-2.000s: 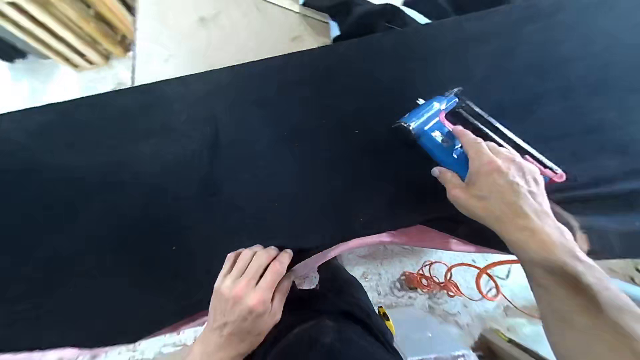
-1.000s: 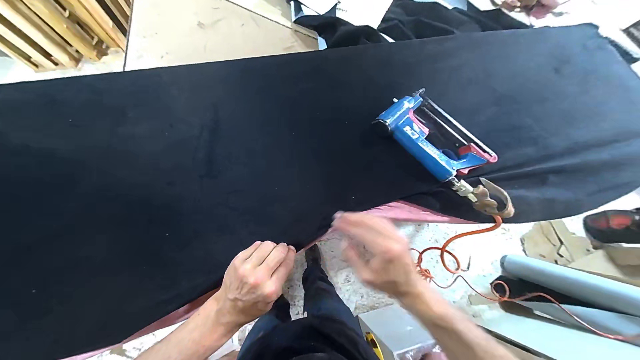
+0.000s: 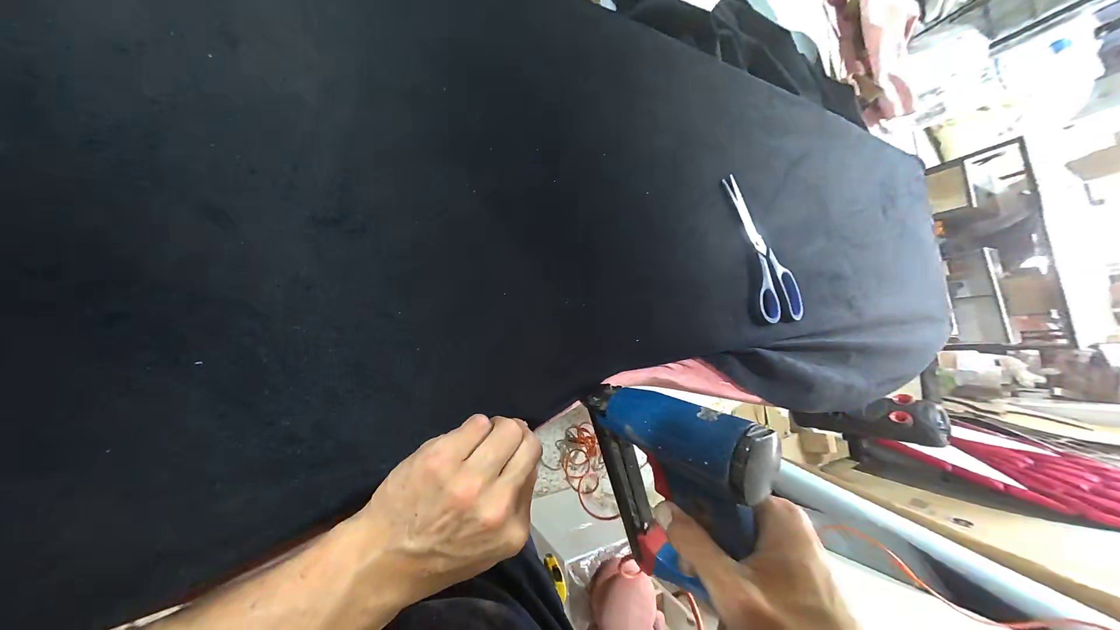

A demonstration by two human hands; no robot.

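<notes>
Black fabric (image 3: 394,219) is spread over a long padded piece with pink material (image 3: 691,378) showing along its near edge. My left hand (image 3: 459,494) pinches the fabric at that edge, fingers curled over it. My right hand (image 3: 761,569) grips a blue pneumatic staple gun (image 3: 682,433) by its handle. The gun's nose touches or nearly touches the fabric edge, just right of my left fingertips. Scissors (image 3: 759,249) with blue and white handles lie closed on the fabric, up and to the right of the gun.
An orange air hose (image 3: 582,459) coils on the floor below the edge. A pale roll or tube (image 3: 927,551) and pink strips (image 3: 1032,468) lie at the lower right. Shelves (image 3: 989,262) stand at the right. A yellow-and-black object (image 3: 555,573) is near my dark clothing.
My right hand, free of the gun one second ago, now holds it at the near edge; before, the gun lay on the fabric. My left hand stays on the edge. The view has shifted.
</notes>
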